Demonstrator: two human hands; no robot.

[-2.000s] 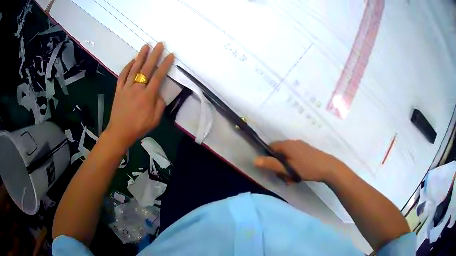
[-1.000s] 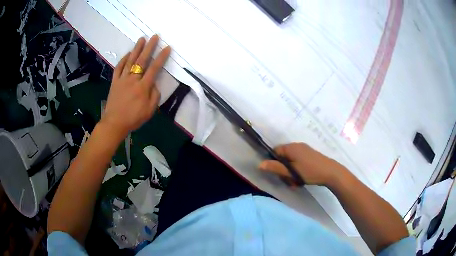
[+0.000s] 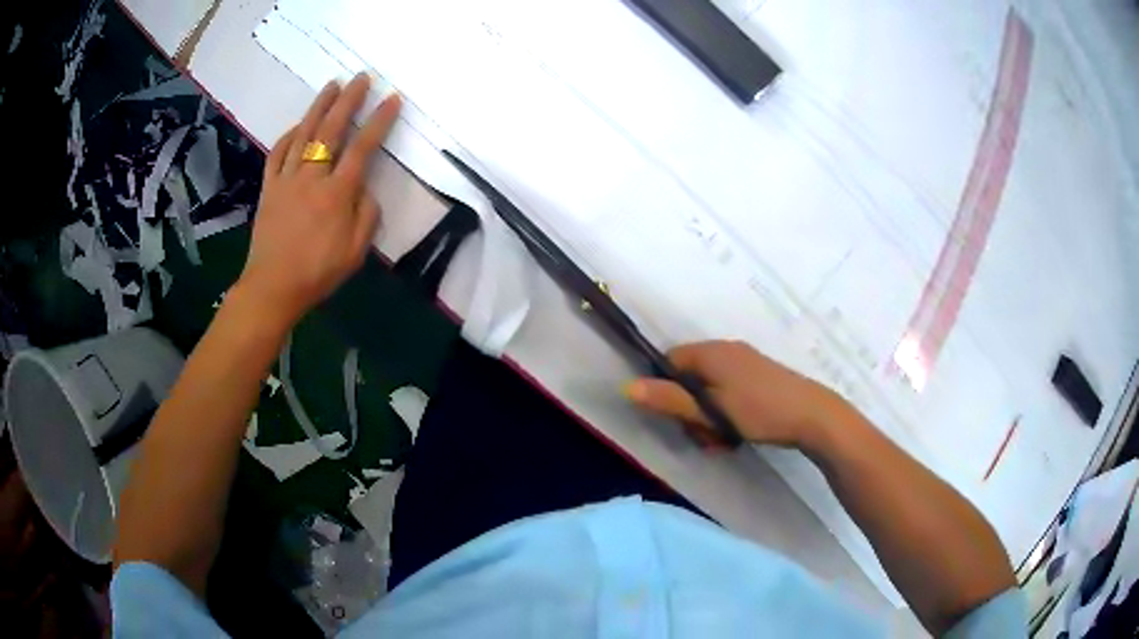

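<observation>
My right hand (image 3: 737, 397) is closed around the handles of the long black tailor's shears (image 3: 556, 262). The blades point up and left along the lower edge of the white paper pattern (image 3: 650, 175), and look nearly closed. My left hand (image 3: 312, 200) lies flat on the paper's edge, left of the blade tips, fingers slightly apart, a gold ring on one finger. Between the hand and the shears, a white offcut strip (image 3: 502, 300) with dark fabric (image 3: 437, 250) curls down over the table edge. The fabric under the paper is mostly hidden.
A long black weight (image 3: 712, 48) lies on the paper at the top, a short one (image 3: 1075, 390) at the right. A pink ruler (image 3: 974, 200) and a thin red stick (image 3: 1002, 449) lie near it. A pale bucket (image 3: 94, 424) and scraps (image 3: 162, 187) are on the floor at left.
The paper and the things on it have shifted right and down in view, and more of the long black weight shows. My left hand has moved slightly left and up. The white strip hangs wider.
</observation>
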